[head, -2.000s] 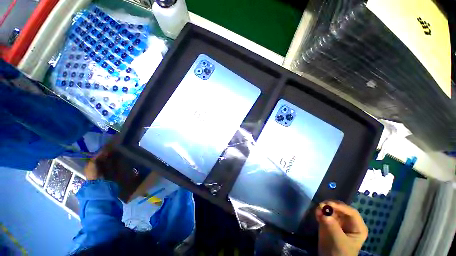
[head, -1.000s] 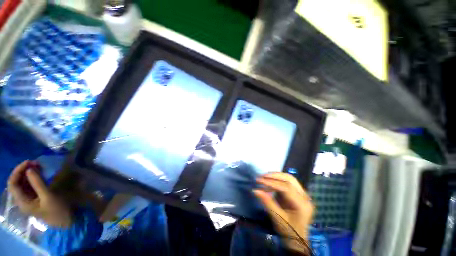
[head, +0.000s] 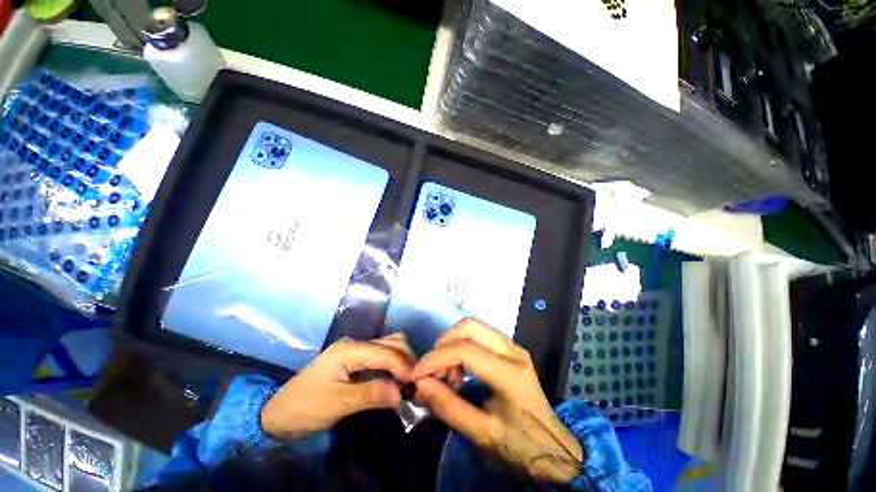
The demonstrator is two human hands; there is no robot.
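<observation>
My left hand (head: 338,389) and my right hand (head: 480,389) meet over the tray's near edge. Their fingertips pinch a small dark camera lens piece (head: 408,391) between them. Two light-blue tablets lie in the black foam tray (head: 410,163), the left tablet (head: 279,250) and the right tablet (head: 471,255), each with a camera bump at its upper left corner. My hands hide the lower part of the right tablet. Clear protective film (head: 377,269) lies wrinkled between the tablets. A small blue dot piece (head: 540,305) sits on the tray floor at right.
Bagged lens sheets (head: 58,183) lie at left with a white wipe (head: 152,159). A white dispenser bottle (head: 184,62) stands behind the tray. Blister trays (head: 538,96) are stacked behind right. A loose lens sheet (head: 620,360) and upright white foam trays (head: 754,356) are at right.
My left hand has come in from the far left to meet my right hand, which moved left with the lens piece. The view has shifted right, and the tablets lie as before.
</observation>
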